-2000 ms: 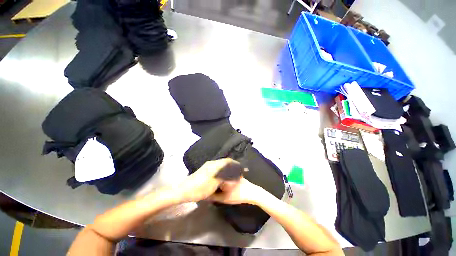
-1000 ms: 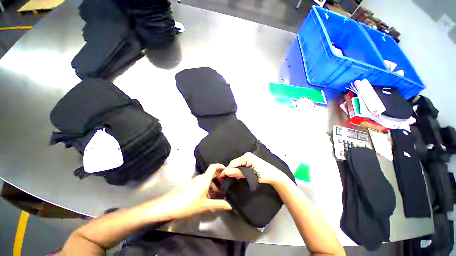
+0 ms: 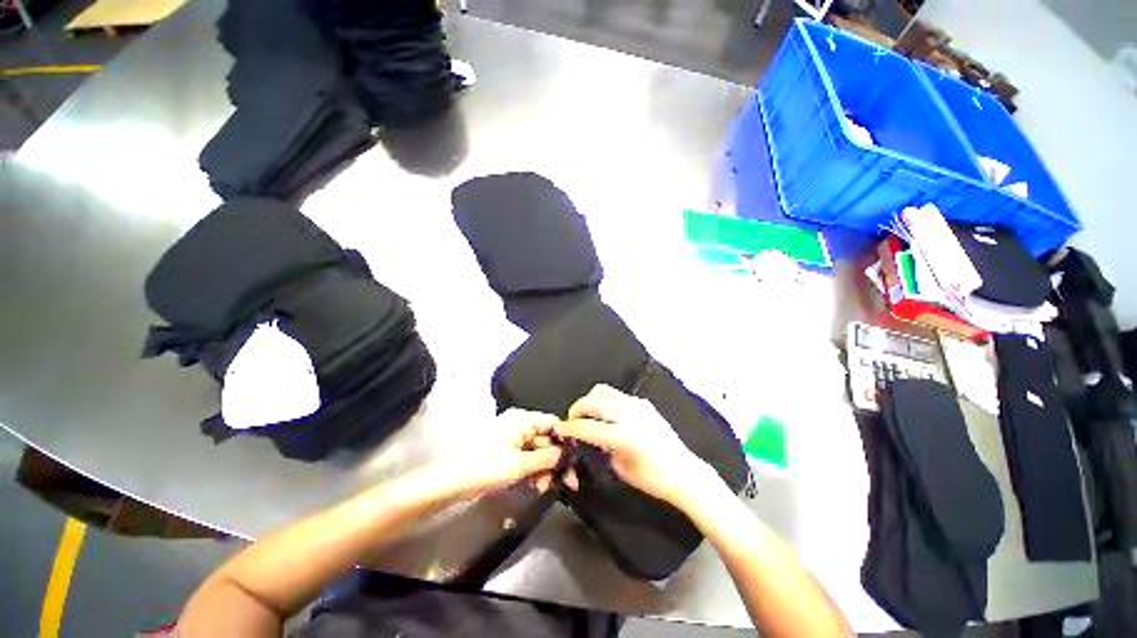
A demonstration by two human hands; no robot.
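Black padded panels (image 3: pixel 586 355) lie on the steel table in front of me, with a rounded panel (image 3: pixel 530 233) extending from them toward the far side. My left hand (image 3: pixel 521 451) and my right hand (image 3: pixel 620 436) meet over the near part of these panels. Fingers of both hands pinch a black tie strip (image 3: pixel 567 459), mostly hidden by the fingers. A dark length trails from the hands toward the table's near edge. A thick bundle of black panels (image 3: pixel 355 361) sits at the left with a white bundle ticket (image 3: pixel 271 375) on it.
More black stacks (image 3: pixel 293 125) stand at the far left. A blue bin (image 3: pixel 873 162) is at the far right, near a green sheet (image 3: pixel 754 237) and a red box (image 3: pixel 920 303). A calculator (image 3: pixel 879 355), long shaped pieces (image 3: pixel 935 486) and black strip pieces (image 3: pixel 1042 461) lie at the right.
The strip loop seen over my right fingers is no longer visible, and my hands have drawn close together. A dark length now trails toward the near edge. The whole view has shifted slightly.
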